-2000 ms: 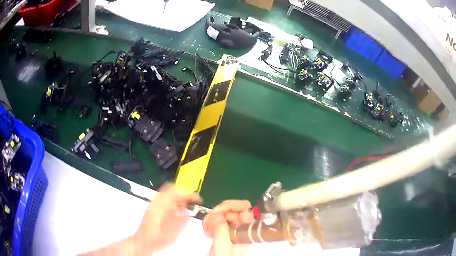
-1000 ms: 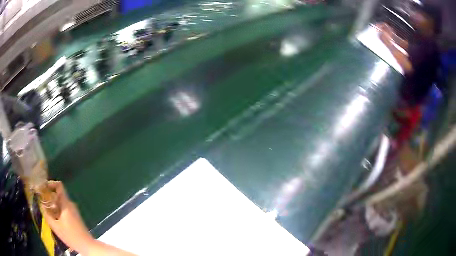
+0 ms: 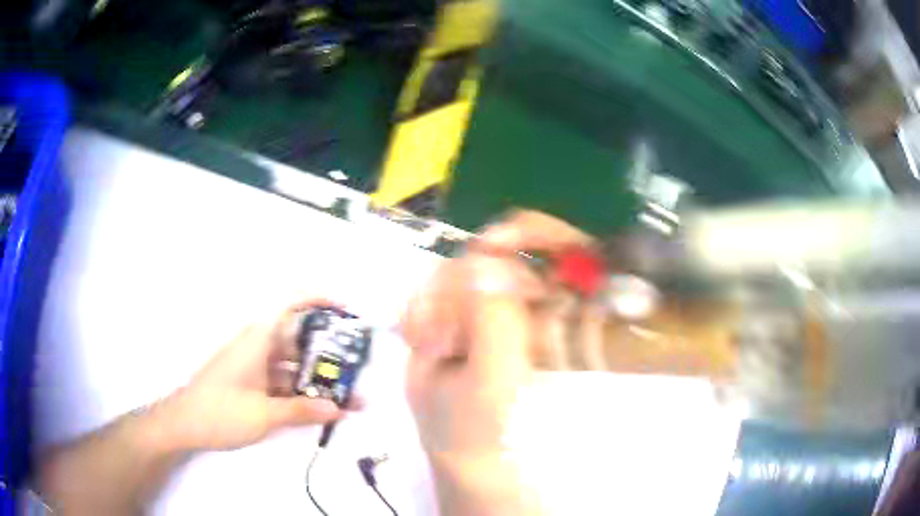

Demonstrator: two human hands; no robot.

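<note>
My left hand (image 3: 237, 393) holds a small adapter board (image 3: 331, 355) in a dark case over the white sheet, with a yellow block near its lower part. A thin black cord (image 3: 315, 472) hangs from the case, and a small black plug (image 3: 371, 470) lies near it. My right hand (image 3: 484, 312) is blurred and grips the amber barrel of the glue gun (image 3: 656, 343), just right of the board and apart from it. A red piece (image 3: 579, 270) shows by its fingers. The nozzle tip cannot be made out.
The white work sheet (image 3: 131, 302) lies under my hands. A blue basket (image 3: 38, 191) stands at the left edge. The yellow-black striped bar (image 3: 434, 141) crosses the green belt (image 3: 565, 131) ahead. Dark adapters (image 3: 303, 40) lie beyond at upper left. A pale hose (image 3: 797, 234) runs to the right.
The view swung right to the belt and another person, then back to the basket and striped bar. My left hand, out of view one second ago, now shows holding a board. The gun is back at the right.
</note>
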